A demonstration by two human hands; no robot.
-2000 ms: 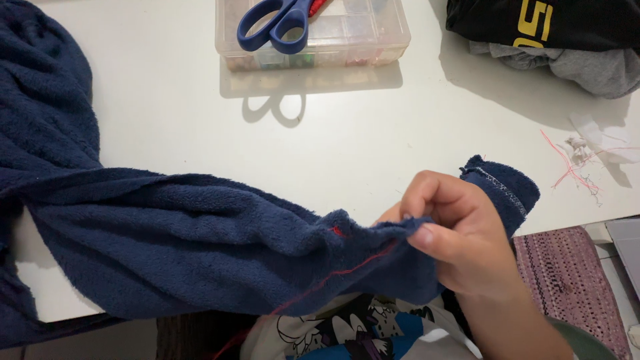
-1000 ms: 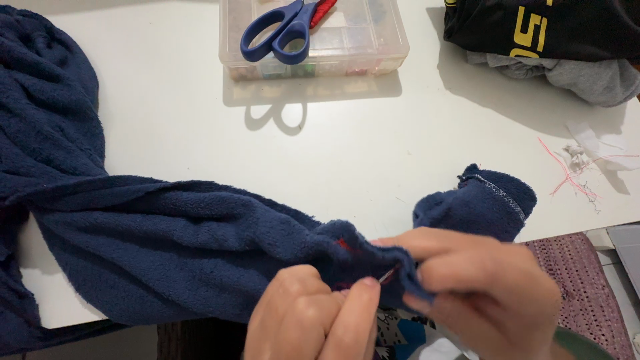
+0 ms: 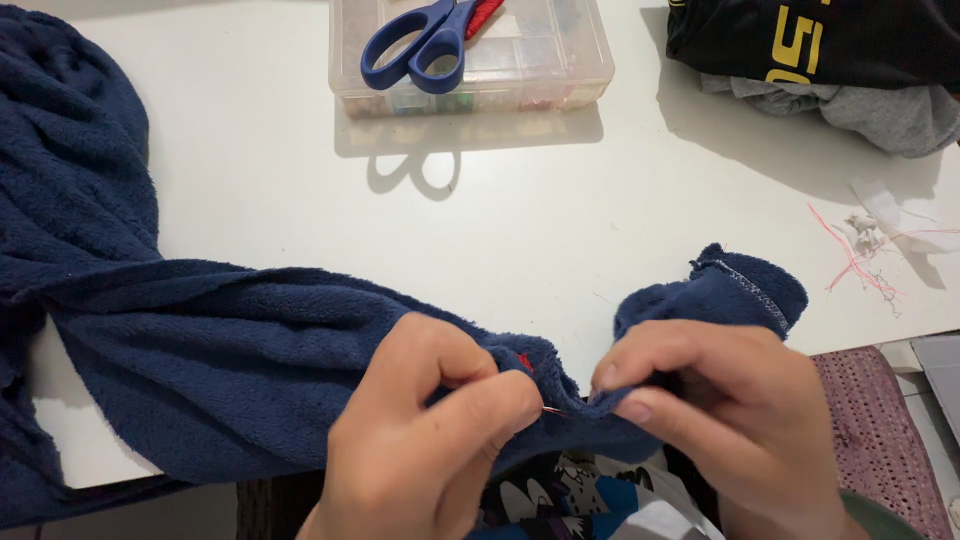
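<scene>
A navy blue fleece garment [image 3: 247, 360] stretches across the table's front edge. My left hand [image 3: 442, 420] pinches a thin sewing needle [image 3: 551, 409] between thumb and forefinger, its metal showing just right of the fingertips beside a bit of red thread. Red stitching [image 3: 524, 362] marks the fabric above those fingertips. Between its thumb and fingers, my right hand [image 3: 712, 405] grips the folded edge of the garment. Beyond that hand lies an end of the fleece with a pale overlocked seam [image 3: 754, 292].
Blue-handled scissors [image 3: 416, 49] and something red rest on a clear plastic compartment box [image 3: 480, 101]. A black cloth with yellow print [image 3: 735, 37] and a grey cloth [image 3: 892, 116] lie back right. Red thread scraps [image 3: 851, 259] and white scraps [image 3: 896, 210] are on the white table [image 3: 300, 187].
My left hand, hardly visible two seconds ago, came in beside the right one. Since one second ago the two hands have moved slightly apart, and the needle sits at my left fingertips.
</scene>
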